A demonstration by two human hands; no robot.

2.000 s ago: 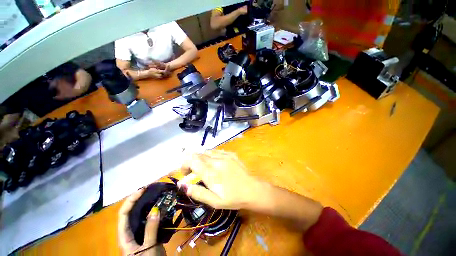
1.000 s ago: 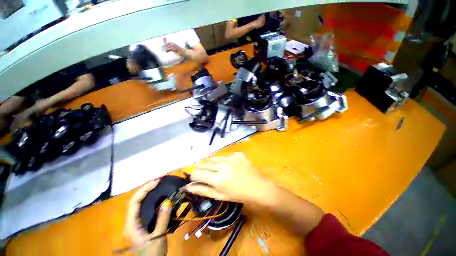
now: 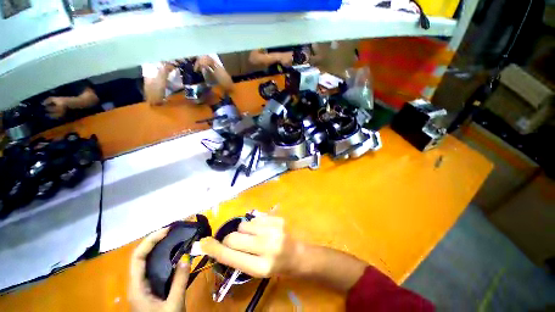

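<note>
My left hand (image 3: 157, 277) grips the black camera head housing (image 3: 163, 255) at the lower left, with a yellow cot on the thumb. My right hand (image 3: 255, 244) is beside it with its fingers curled; a slim white stick (image 3: 227, 285) shows below the fingers and a pale tip near the thumb. The round camera base (image 3: 226, 229) stands on the bench behind my right hand, partly hidden by it. A black antenna (image 3: 258, 295) sticks out below. The board and most wires are hidden.
White sheets (image 3: 146, 195) lie across the orange bench (image 3: 365, 201). Partly built units (image 3: 292, 137) cluster at the back, black head assemblies (image 3: 45, 164) at the left. A black box-like part (image 3: 420, 124) stands at the right. A pale shelf (image 3: 243, 46) crosses above. People's hands work opposite.
The housing has tilted, so its inside shows less. My right hand has curled and the white stick now shows. The view has tipped up. A person opposite has raised a unit.
</note>
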